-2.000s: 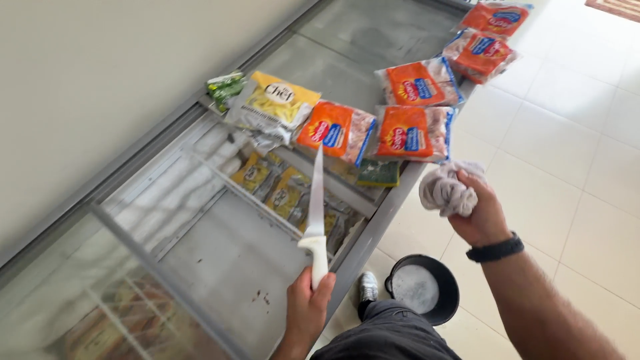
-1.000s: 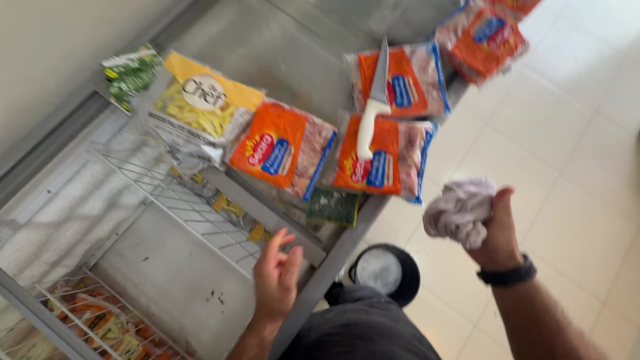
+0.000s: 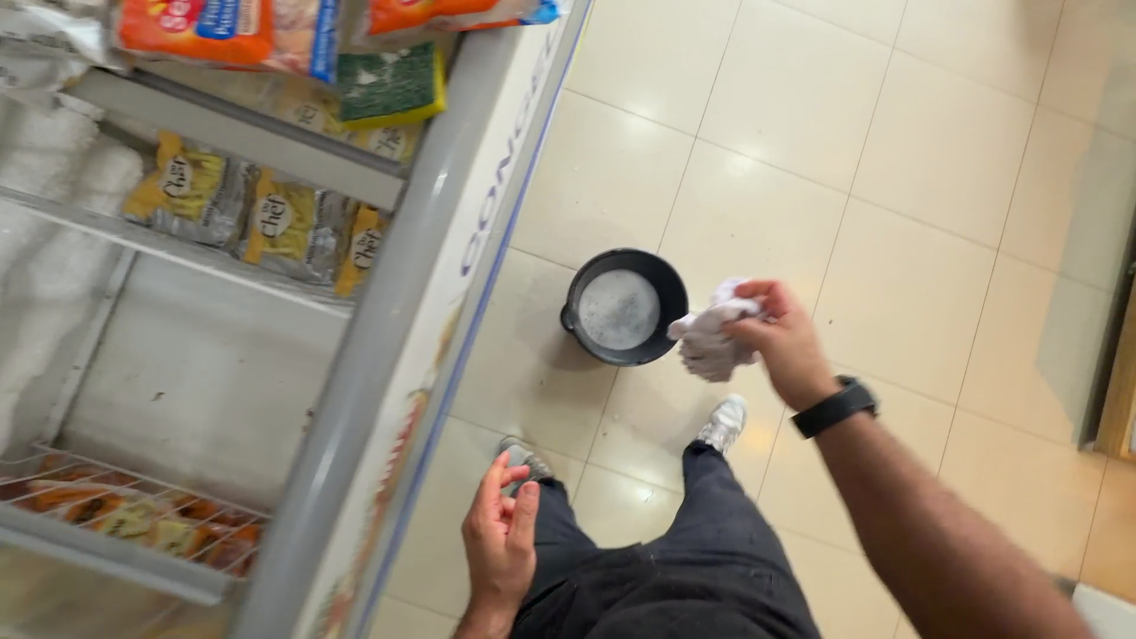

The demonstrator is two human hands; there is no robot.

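My right hand (image 3: 781,337), with a black band on its wrist, grips a crumpled whitish cloth (image 3: 717,335) above the floor. Just left of the cloth stands a black bucket (image 3: 676,306) with whitish, foamy liquid inside. My left hand (image 3: 501,532) is empty, fingers apart and slightly curled, low in the view beside the chest freezer's edge (image 3: 390,293). A green and yellow scouring sponge (image 3: 390,84) lies near that edge at the top, next to an orange frozen food pack (image 3: 195,35). The knife is not in view.
Inside the freezer, yellow and grey bags (image 3: 284,217) lie behind a divider, and a wire rack (image 3: 177,506) crosses over more packs. Frost (image 3: 53,240) coats its left wall. My shoes (image 3: 723,424) are on the tiled floor, and a wooden edge (image 3: 1120,382) stands at far right.
My left hand held a white-handled knife; one second ago the knife lay on the packs and that hand was empty. My right hand has brought the cloth near the bucket. The view has swung down.
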